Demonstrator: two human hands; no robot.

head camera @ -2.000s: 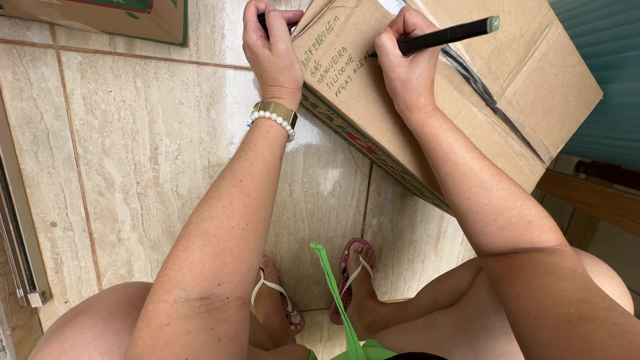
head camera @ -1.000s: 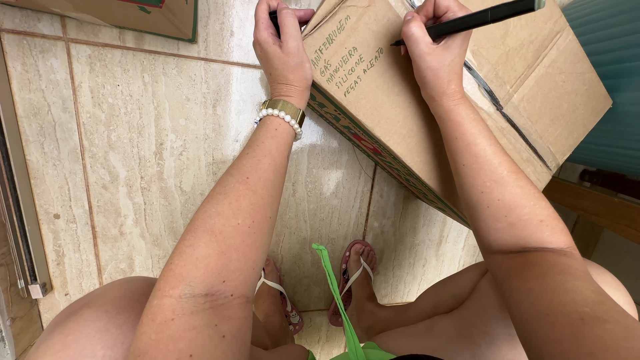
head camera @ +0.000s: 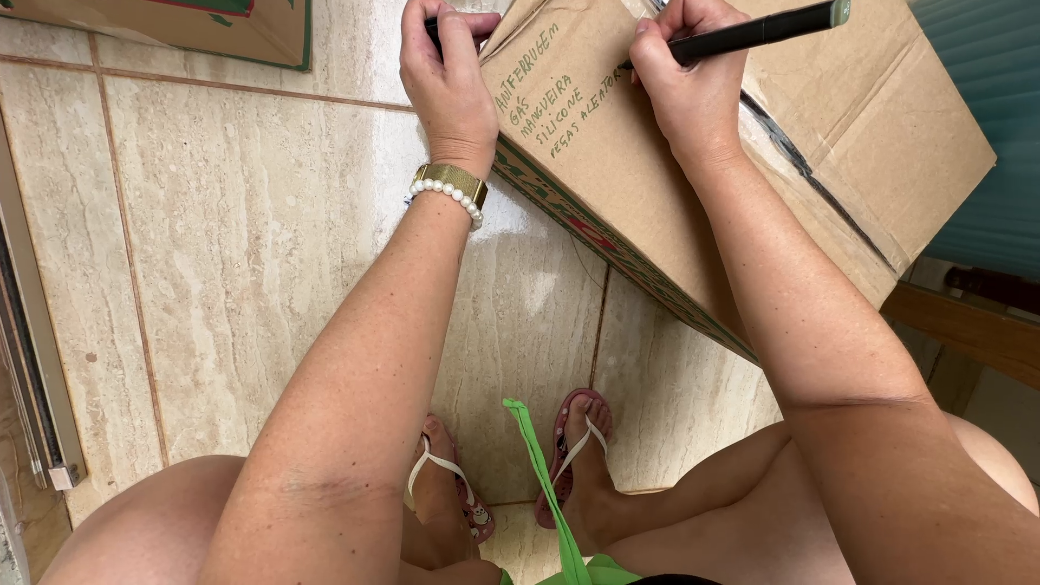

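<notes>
My right hand (head camera: 691, 77) grips a black marker pen (head camera: 760, 34) with a greenish end. Its tip, partly behind my fingers, meets the side of a cardboard box (head camera: 617, 179), at the end of the lowest line of green handwriting. Several lines of handwriting (head camera: 552, 106) slant across that face. At the box's upper left corner is my left hand (head camera: 451, 81), closed around a small black object (head camera: 435, 34) that looks like the pen's cap. Clear tape with a dark streak (head camera: 800, 162) runs along the adjoining face.
A second cardboard box (head camera: 276, 36) with green and red print lies at the upper left on the tiled floor (head camera: 268, 244). Teal ribbed material (head camera: 975, 122) and a wooden bar (head camera: 959, 329) are at the right. A metal track (head camera: 36, 366) runs along the left edge. My sandalled feet are below.
The lowest line of handwriting has grown longer. My right hand and the pen have shifted along that line, while my left hand stays at the box corner.
</notes>
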